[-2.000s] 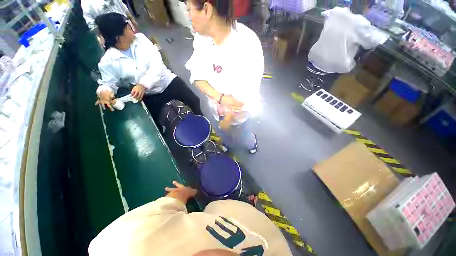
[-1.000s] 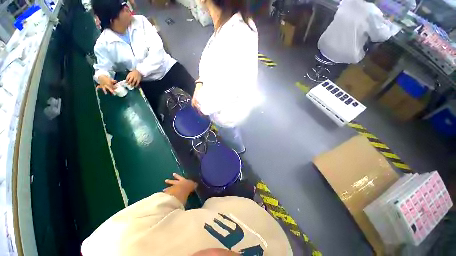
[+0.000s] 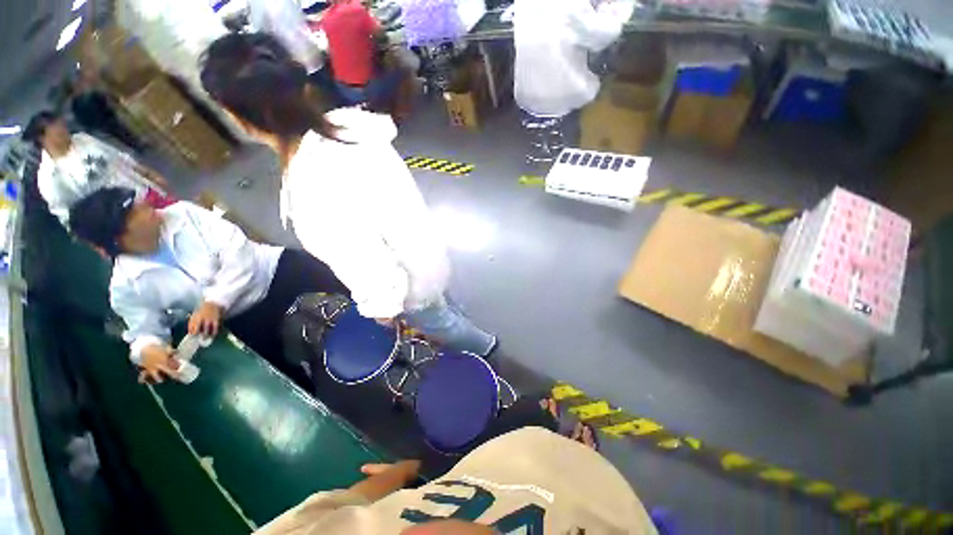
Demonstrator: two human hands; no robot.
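My left hand (image 3: 389, 479) rests on the edge of the shiny dark green bench (image 3: 261, 418) at the bottom, with no object visible in it. Its fingers are partly hidden and small in view. My right hand is not in view. Nearest in front are two round stools with dark blue seats, one (image 3: 457, 401) beside the bench and another (image 3: 359, 345) just beyond it.
A seated person (image 3: 199, 266) handles small white pieces at the bench. A standing person (image 3: 361, 209) is by the stools. A pink-patterned white stack (image 3: 852, 261) sits on flattened cardboard (image 3: 695, 272). A white tray with black pieces (image 3: 598, 180) lies on the floor.
The view has swung right, so the bench and persons sit further left. The standing person has turned away and leans towards the stools. My left hand sits lower in the picture, still at the bench edge.
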